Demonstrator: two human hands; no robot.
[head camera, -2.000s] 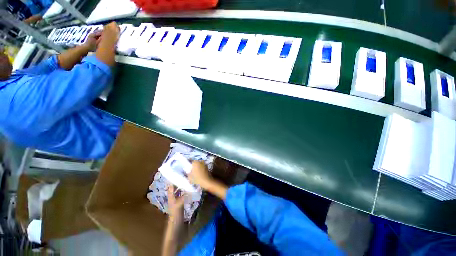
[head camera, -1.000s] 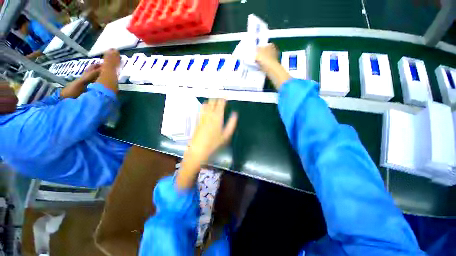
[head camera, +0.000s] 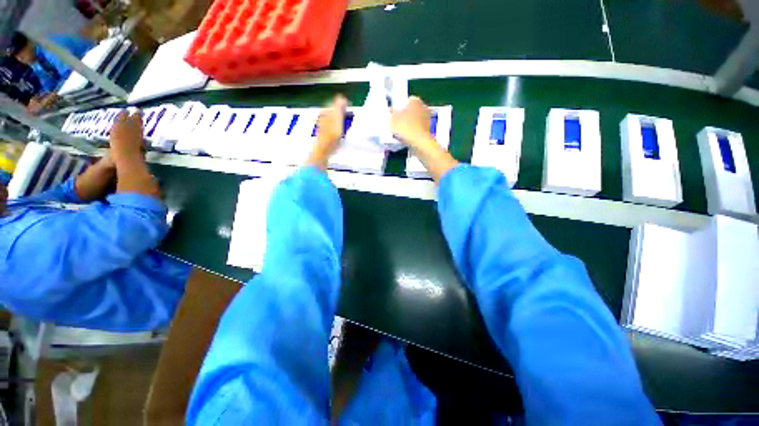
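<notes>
My right hand (head camera: 412, 122) grips a white card piece (head camera: 381, 104) with a slot-like opening, tilted up over the belt. My left hand (head camera: 332, 129) is just left of the card, at the row of white product boxes (head camera: 283, 137); its fingers are blurred, and whether they grip anything is unclear. A white box (head camera: 358, 156) lies below the card, partly covered by it. More boxes with blue patches stand spaced out to the right, such as this product box (head camera: 572, 166).
White sheets (head camera: 250, 225) lie on the dark-green ledge beside my left sleeve. A fanned insert stack (head camera: 674, 283) is at the right. A red tray (head camera: 266, 37) and white tray (head camera: 171, 71) are beyond the belt. Another worker's hands (head camera: 129, 146) are at the row's left.
My left hand has moved from above the ledge to the box row. My right hand has shifted left and lower with the white piece. Both hands were over the scrap carton earlier.
</notes>
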